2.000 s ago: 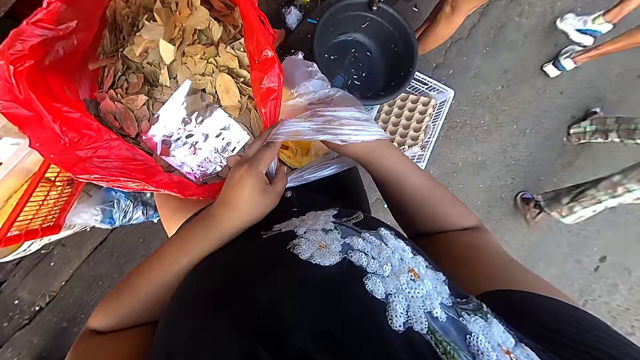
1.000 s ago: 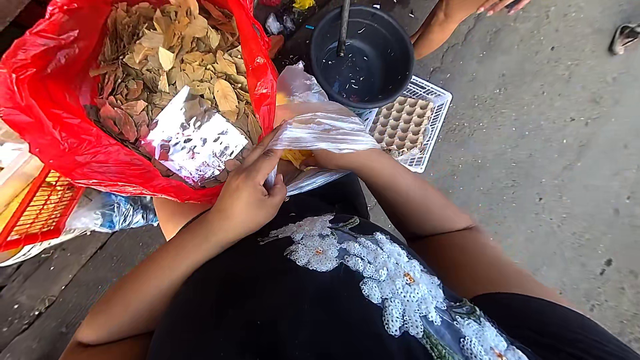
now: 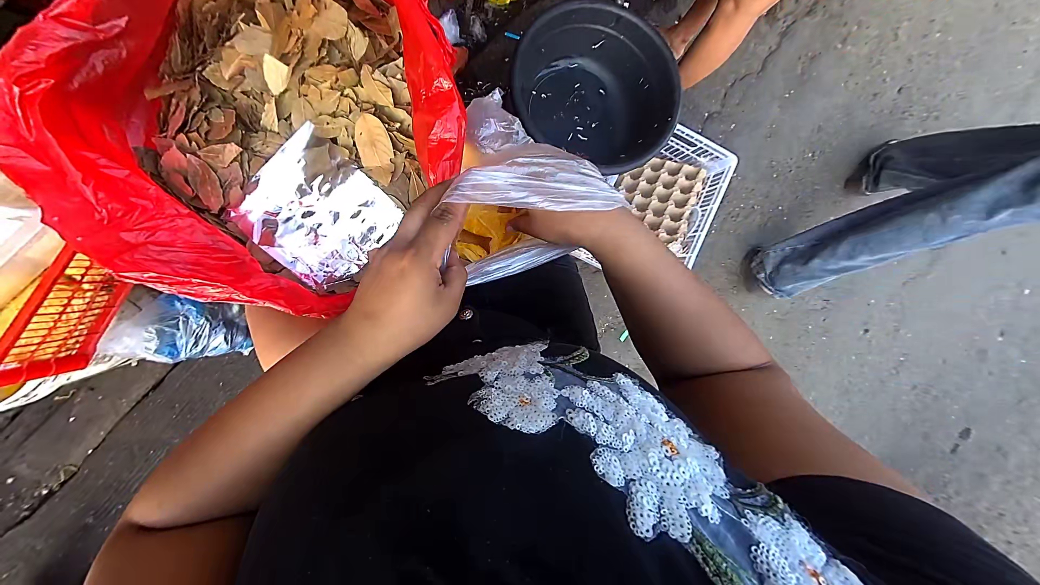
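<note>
My left hand grips the near left edge of a clear plastic bag, its fingers pinched over the rim. Inside that bag lies yellow plastic, and my right hand reaches into the mouth from the right; its fingers are largely hidden, touching or close to the yellow plastic. To the left stands a large red plastic bag full of dried brown leaves. A crumpled sheet of silver foil lies on the leaves beside my left hand.
A black plastic basin stands beyond the bags, beside a white plastic crate with a cardboard egg tray. A red plastic basket and a blue-and-clear plastic bundle sit at left. Another person's legs are at right, a person's limbs near the basin.
The passers-by at the right have changed; legs in jeans are there now. The tool handle seen in the basin one second ago is out of view. My hands have stayed at the clear bag.
</note>
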